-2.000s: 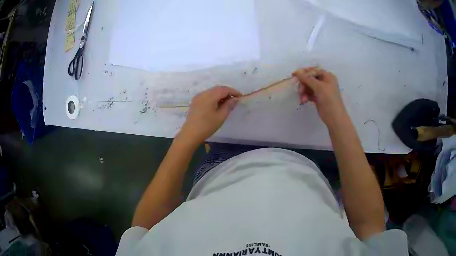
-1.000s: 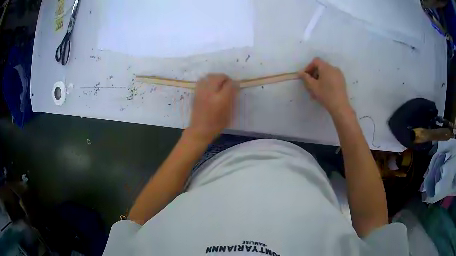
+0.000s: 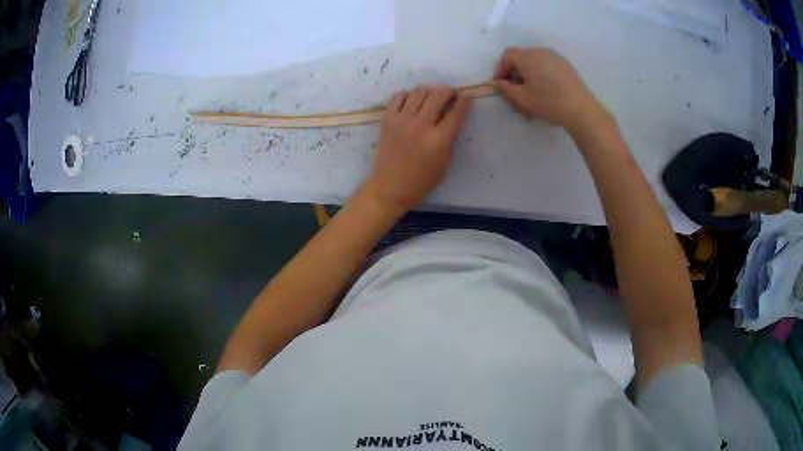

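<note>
The thin tan pressing template (image 3: 299, 120) lies on the white table cover, slightly curved, with a pale strip along it. My left hand (image 3: 423, 136) lies palm down over its middle right part, fingers on the template. My right hand (image 3: 539, 86) pinches its right end between thumb and fingers. The fingertips hide part of that end. The strip and template are hard to tell apart.
The black steam iron (image 3: 709, 176) with a wooden handle stands at the right table edge. A white garment panel (image 3: 264, 31) lies at the far side. Shears (image 3: 81, 66), a yellow marked strip (image 3: 69, 25) and a tape roll (image 3: 72, 155) lie at left.
The template now lies along the table; my left hand has slid right along it and flattened. My right hand stays at its right end. The whole view has shifted.
</note>
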